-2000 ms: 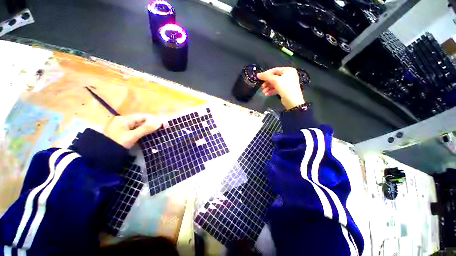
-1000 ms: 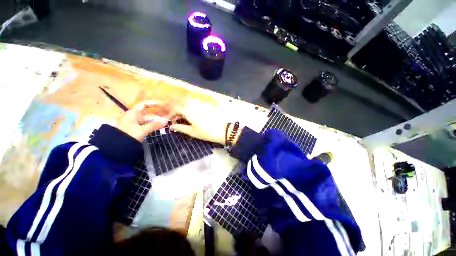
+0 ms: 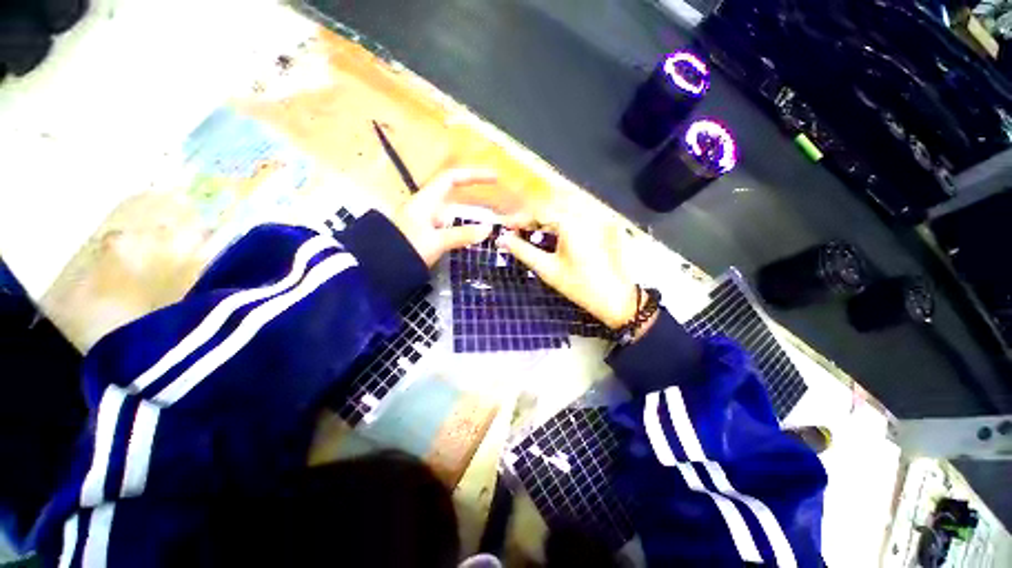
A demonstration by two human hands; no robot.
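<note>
A sticker sheet with a grid of small black squares lies in front of me, its upper edge bent up. My left hand pinches its upper left edge. My right hand meets it there, thumb and fingers closed on the same upper edge. Whether a single pad is between the fingertips is too small to tell. Two black cylindrical units with glowing purple-white light rings stand on the belt. Two unlit cylindrical units are farther right on the belt.
More sticker sheets lie by my left sleeve, under my right forearm and near the belt edge. A dark pointed stick lies on the brown bench. Black parts fill the rack beyond the belt.
My right hand has come back from a cylindrical unit on the belt to the sheet beside my left hand. The view has turned, so the bench and belt appear tilted and the units farther right.
</note>
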